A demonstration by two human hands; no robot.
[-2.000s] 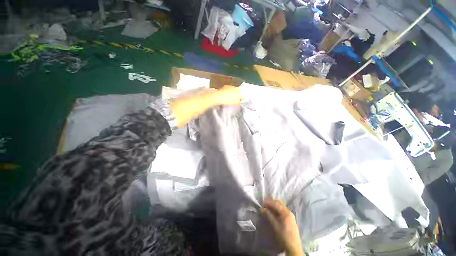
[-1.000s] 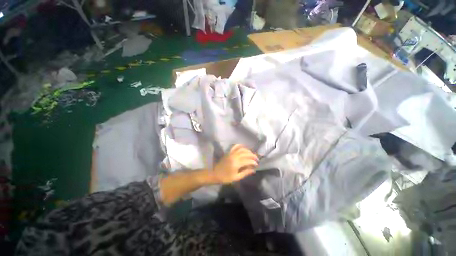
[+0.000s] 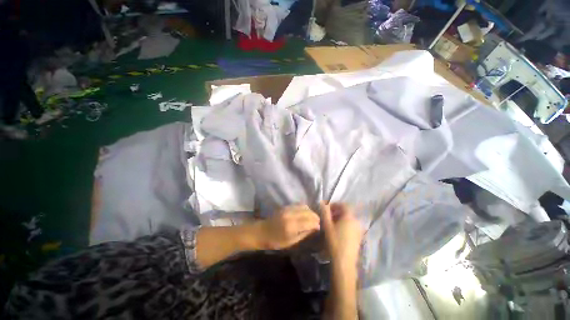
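Observation:
A partly sewn light grey garment (image 3: 375,178) lies crumpled over the table in front of me, with seams and folds. My left hand (image 3: 290,226) grips its cloth near the front edge. My right hand (image 3: 340,228) is beside it, thumb and fingers pinching the same cloth. The fingertips almost touch, and the pinched cloth is partly hidden by the hands. A small pale label (image 3: 320,257) shows faintly below them.
Flat grey panels (image 3: 481,134) lie behind the garment. White pieces (image 3: 222,187) and a grey panel (image 3: 140,181) are at left. Cardboard (image 3: 356,57) edges the back. Bright glare (image 3: 453,281) falls at lower right. Another sewing machine (image 3: 522,78) stands at far right.
My right hand, out of the picture one second ago, has come in beside my left hand and taken hold of the cloth. The label has become mostly covered.

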